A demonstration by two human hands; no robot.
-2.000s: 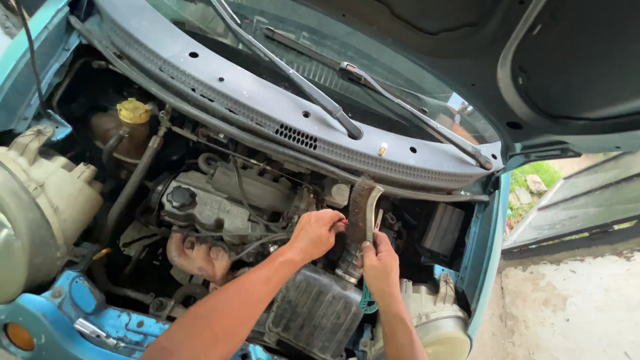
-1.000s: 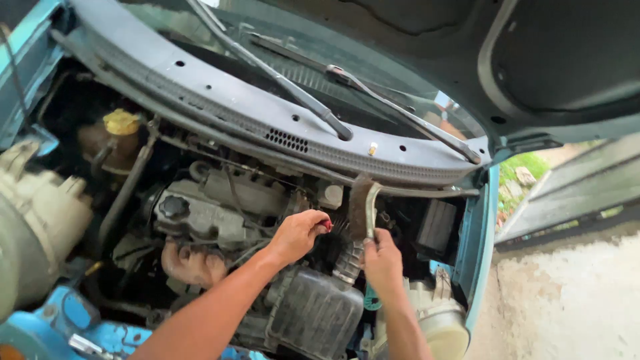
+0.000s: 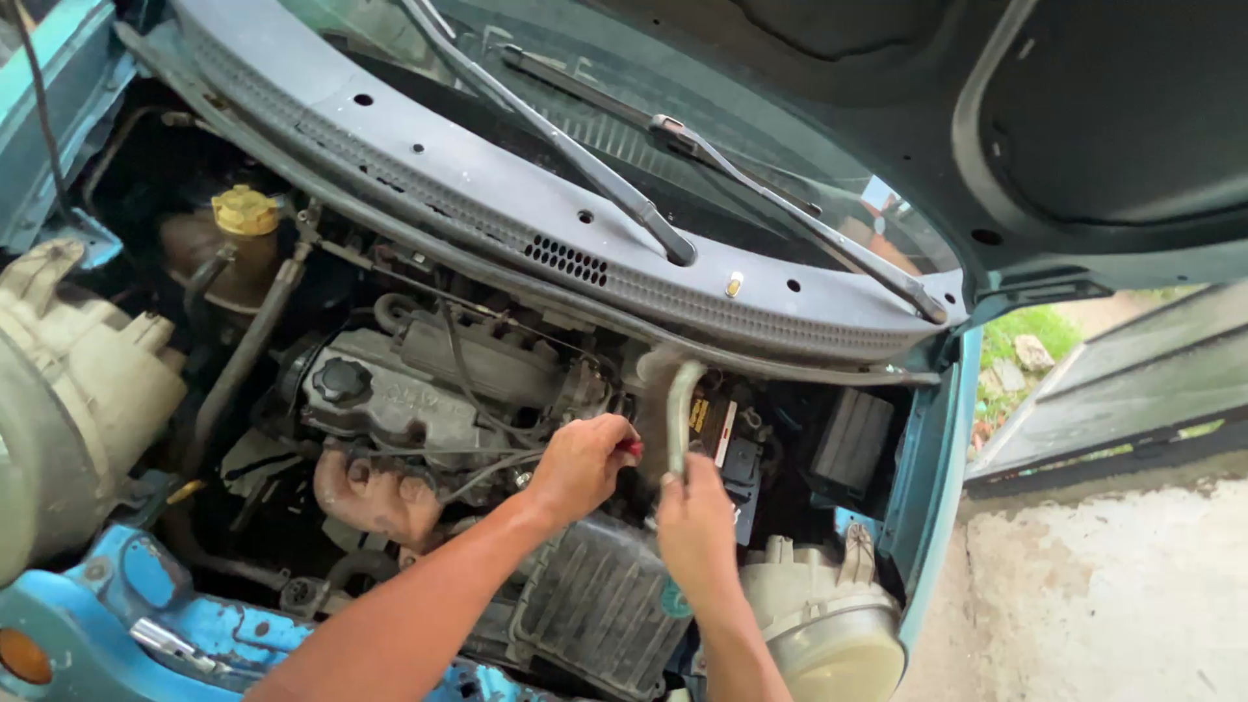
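My left hand [image 3: 583,468] pinches a small red thing [image 3: 630,447], mostly hidden by the fingers, beside the engine's grey valve cover [image 3: 390,385]. My right hand [image 3: 697,531] grips the lower end of a pale, curved brush handle [image 3: 680,414], which stands nearly upright. The brush's brown bristles [image 3: 651,419] are blurred and face my left hand. Behind the brush is the car battery [image 3: 717,429], partly hidden. Below both hands lies the ribbed black air filter housing [image 3: 600,604].
The raised hood [image 3: 1102,127] overhangs the right side. Two wiper arms [image 3: 575,146] lie over the windshield cowl [image 3: 468,195]. A reservoir with a yellow cap [image 3: 245,210] sits at the left. Headlight housings [image 3: 829,624] flank the bay. A chrome socket tool [image 3: 174,643] rests on the blue front panel.
The brush has turned in my right hand, so its pale handle shows more and its bristles blur. My left hand still holds the red thing.
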